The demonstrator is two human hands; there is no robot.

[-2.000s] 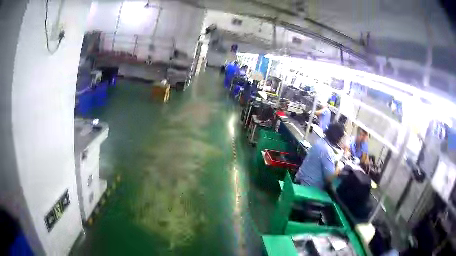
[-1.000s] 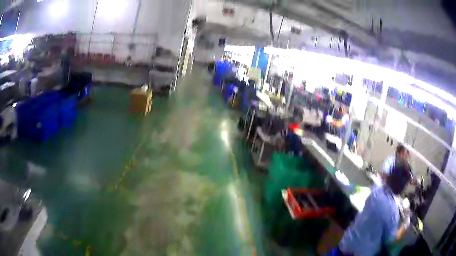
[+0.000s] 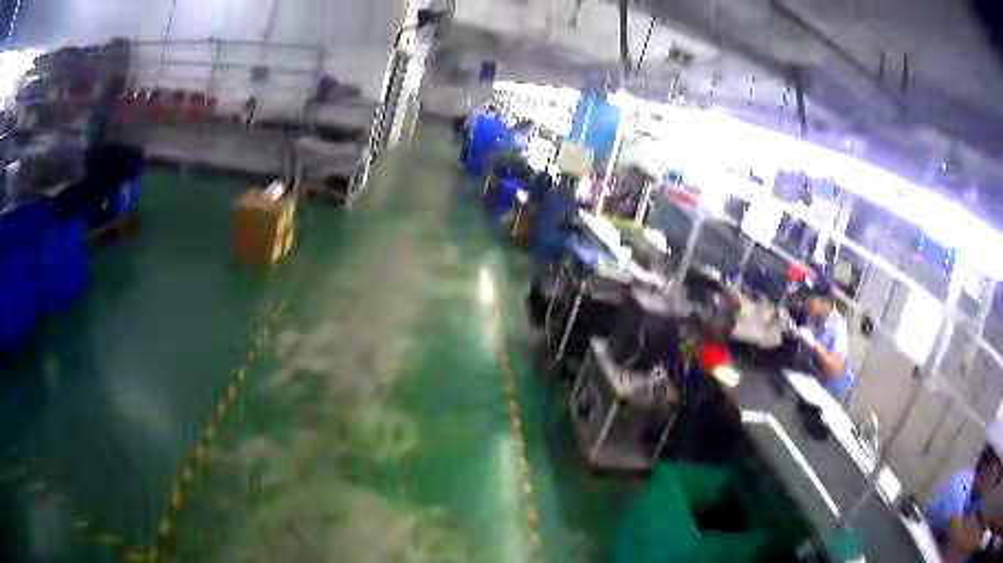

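Note:
Neither of my hands is in view. The view looks forward along a green floor aisle (image 3: pixel 379 363) with worn, lighter patches. Nearest at the lower right is a green bin (image 3: pixel 671 511), cut off by the bottom edge. Beyond it stands a small grey cart (image 3: pixel 621 412) beside the assembly line. The long conveyor line (image 3: pixel 808 440) with white ledges runs along the right. The picture is blurred, so small items on it cannot be told.
A cardboard box (image 3: pixel 264 225) stands on the floor to the left. Blue bins (image 3: pixel 44 269) are at the far left. Yellow-black floor lines (image 3: pixel 209 429) edge the aisle. People in blue sit at the line, one at the right (image 3: pixel 827 341), another at the lower right corner (image 3: pixel 968 506).
The view has moved forward along the aisle. The white pillar at left, the red crate and the nearer seated person have left the picture. The cardboard box and cart appear larger.

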